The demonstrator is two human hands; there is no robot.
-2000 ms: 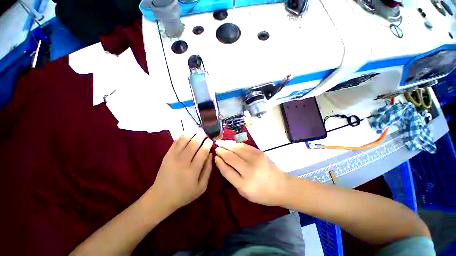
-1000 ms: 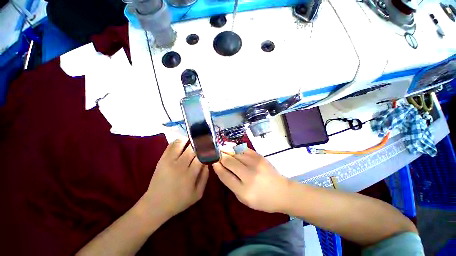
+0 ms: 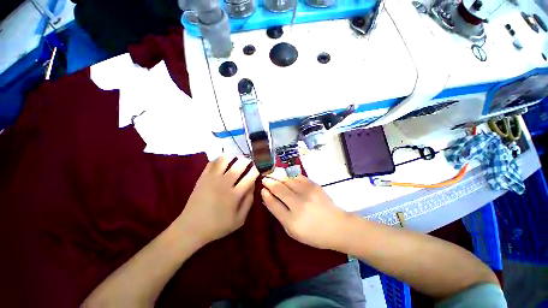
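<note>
A large dark red garment piece (image 3: 102, 198) spreads left of and below the white sewing machine head (image 3: 312, 78), and over my lap. My left hand (image 3: 223, 195) and my right hand (image 3: 300, 207) lie side by side at the needle area, fingertips on the cloth edge just below the shiny upright metal guard (image 3: 258, 135). The fingers of both hands are bent and look pinched on the cloth. The presser foot area (image 3: 289, 157) is right of the guard, with a bit of red cloth there. The guard and fingers hide the needle and the exact grip.
A dark smartphone (image 3: 368, 151) lies right of the needle with a black cord (image 3: 414, 150). An orange cord (image 3: 429, 183), checked cloth (image 3: 490, 159) and yellow-handled scissors (image 3: 508, 127) lie farther right. A ruler strip (image 3: 432, 201) runs along the front edge. A blue basket (image 3: 523, 222) is at right.
The camera view has shifted slightly. Both hands stay close together at the needle area, with little visible movement of the cloth.
</note>
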